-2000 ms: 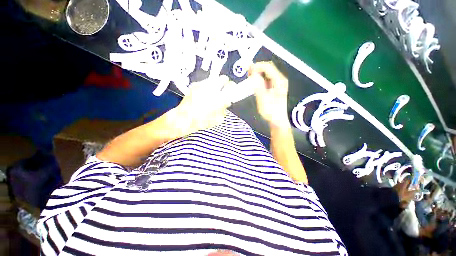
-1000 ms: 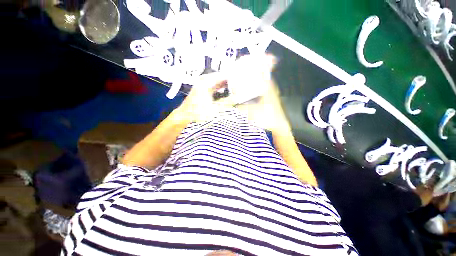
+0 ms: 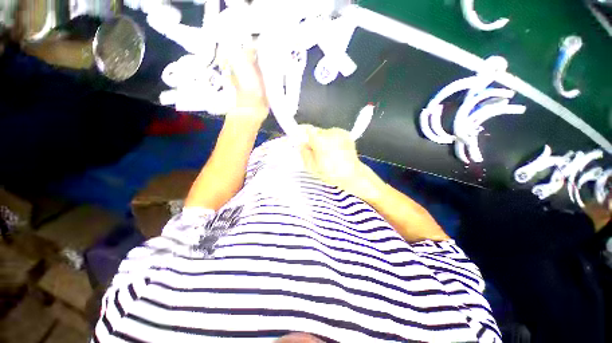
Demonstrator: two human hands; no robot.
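Observation:
My left hand reaches into the heap of white curved shells on the black worktop. Its fingers are washed out by glare, so its grip cannot be told. My right hand is near my body at the worktop's front edge. It is closed on the lower end of a long white curved shell, whose upper part merges with the bright heap. A small white piece shows just beyond my right hand; whether it touches the hand is unclear.
A round dish stands left of the heap. White curved units lie to the right, with a further pile beyond. The green belt carries a blue-striped unit behind a white rail. Cartons stand lower left.
My hands, earlier together around a white part, are now apart. My left hand has moved forward into the heap. My right hand has drawn back towards my body. The view has shifted.

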